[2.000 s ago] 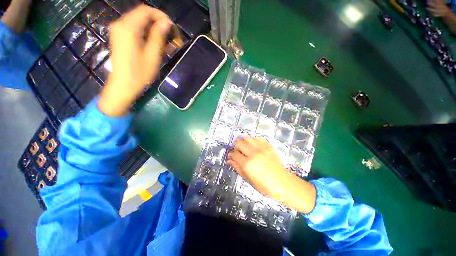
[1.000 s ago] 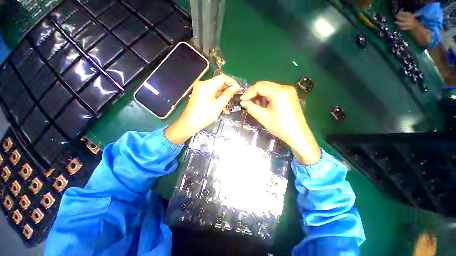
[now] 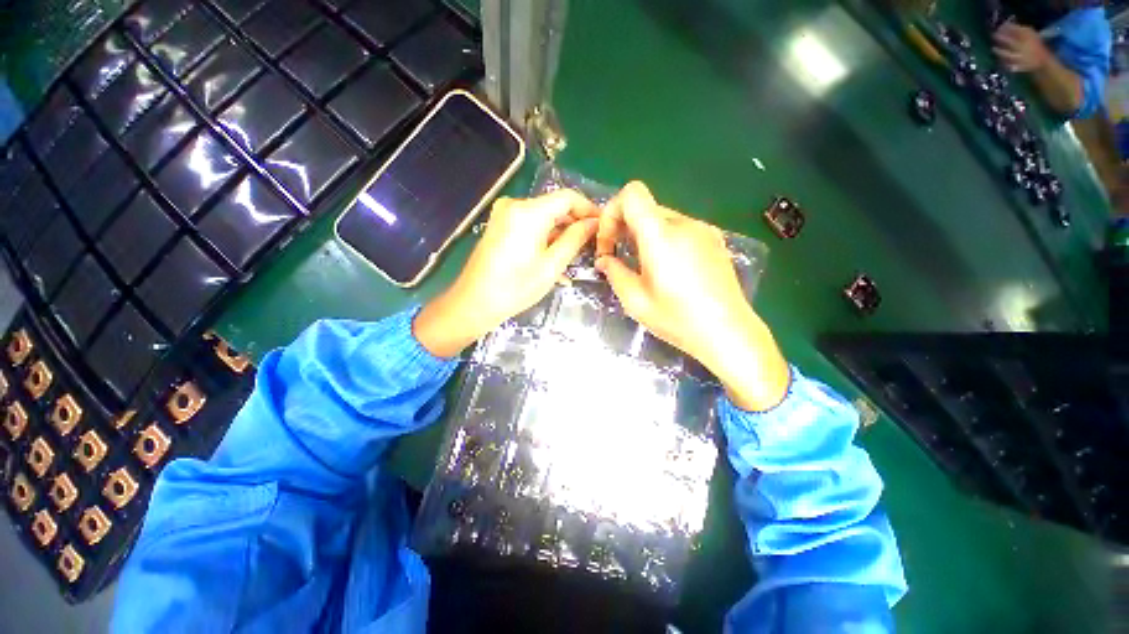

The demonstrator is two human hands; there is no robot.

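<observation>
My left hand [image 3: 514, 263] and my right hand [image 3: 662, 266] meet over the top end of the clear blister tray [image 3: 495, 427]. The fingertips of both hands are pinched together around a small dark part [image 3: 591, 263], mostly hidden by the fingers. The clear tray lies in front of me with strong white glare over its middle. Two small dark units lie on the green bench to the right of the tray, one nearer [image 3: 784, 217] and one further right [image 3: 862, 294].
A smartphone [image 3: 431, 188] lies left of my hands. A black large-pocket tray [image 3: 161, 161] overlaps a tray of copper-coloured parts [image 3: 89, 448] at left. A grey upright [image 3: 520, 62] stands behind. A raised black tray [image 3: 1003, 409] is at right. Loose black parts [image 3: 1009, 130] and another person's hand [image 3: 1023, 50] are upper right.
Two seconds ago my left hand was over the black tray and my right hand on the clear tray; both came together above its top end. Since one second ago, they have shifted only slightly.
</observation>
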